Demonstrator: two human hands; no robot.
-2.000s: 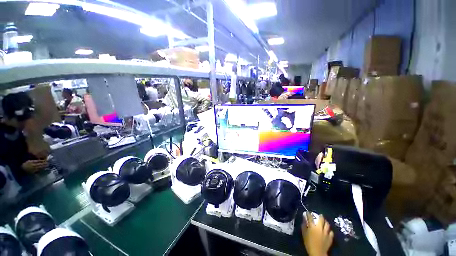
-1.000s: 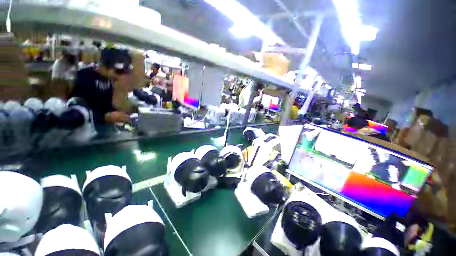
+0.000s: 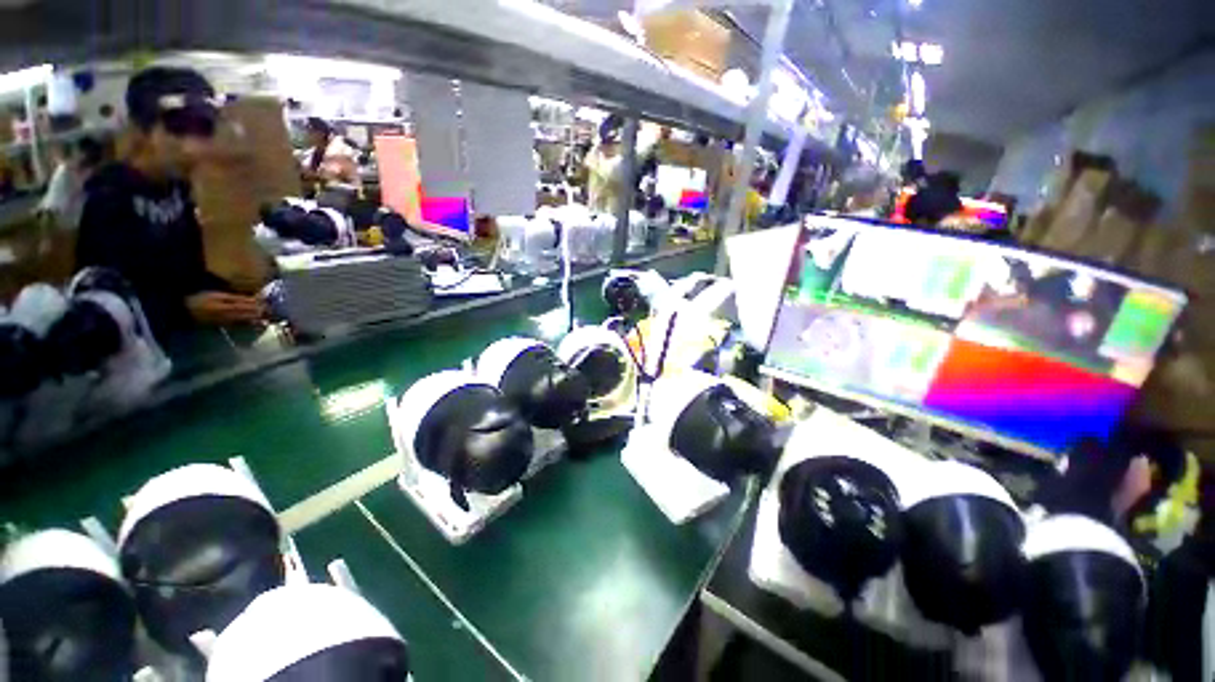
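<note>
Neither of my hands is in the picture. Nearest in front of me, three PTZ security cameras stand in a row on the dark bench: one with a ring of light dots on its black face point(image 3: 839, 517), a plain black one point(image 3: 962, 549) and one cut off by the lower edge point(image 3: 1082, 593). A white-based camera point(image 3: 713, 433) stands on the green bench point(image 3: 586, 566), left of them. A cluster of three cameras stands further left, the front one point(image 3: 469, 433) largest. The monitor point(image 3: 973, 333) shows split views and a red-blue block.
More cameras point(image 3: 200, 540) fill the lower left. Across the line, a person in dark clothes point(image 3: 140, 240) stands by a ribbed metal box point(image 3: 349, 291). A shelf point(image 3: 573, 67) runs overhead. Cartons point(image 3: 1099, 200) are stacked at the right. Yellow tags point(image 3: 1173, 500) show beside the monitor.
The view has swung left and down. My right hand, earlier at the mouse, has left the picture, as have the mouse and small parts. More cameras show at the lower left.
</note>
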